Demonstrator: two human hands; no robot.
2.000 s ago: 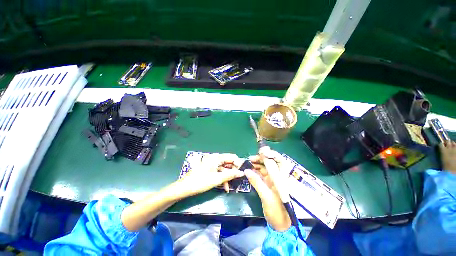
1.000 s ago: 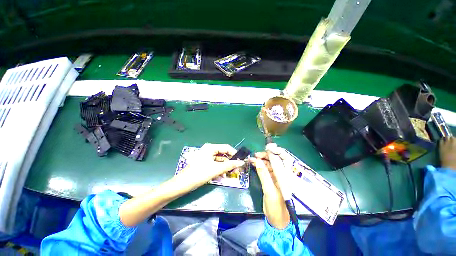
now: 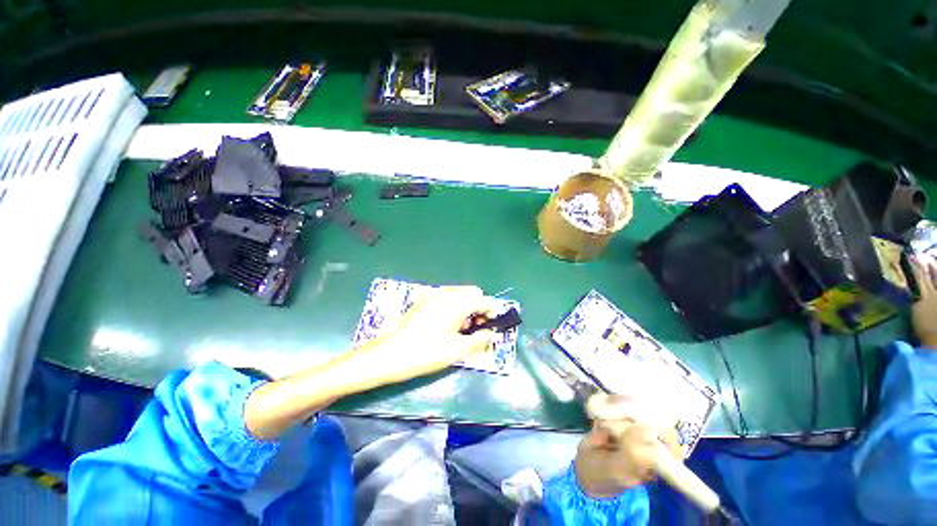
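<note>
My left hand (image 3: 452, 327) holds a small black part (image 3: 498, 321) between its fingers, above the white printed card (image 3: 382, 311). A thin silvery wire sticks up by these fingers. My right hand (image 3: 627, 442) holds the soldering iron (image 3: 686, 481) near the bench's front edge. The iron's pale handle points down to the right, and its blurred metal shaft points up-left towards the left hand. The second white printed card (image 3: 658, 372) lies angled behind the right hand, partly covered by it.
A heap of black parts (image 3: 241, 221) and a slotted white tray (image 3: 51, 205) are at left. A brown pot (image 3: 577, 234), a wrapped post (image 3: 683, 98), a black square stand (image 3: 714, 262) and the soldering station (image 3: 837, 247) stand beyond. Phone-like assemblies (image 3: 409, 80) lie on the belt. Another person's hand (image 3: 925, 293) is at right.
My right hand has drawn back from the left hand, down and right towards the bench edge, with the iron. The left hand still holds the black part. The view has shifted slightly.
</note>
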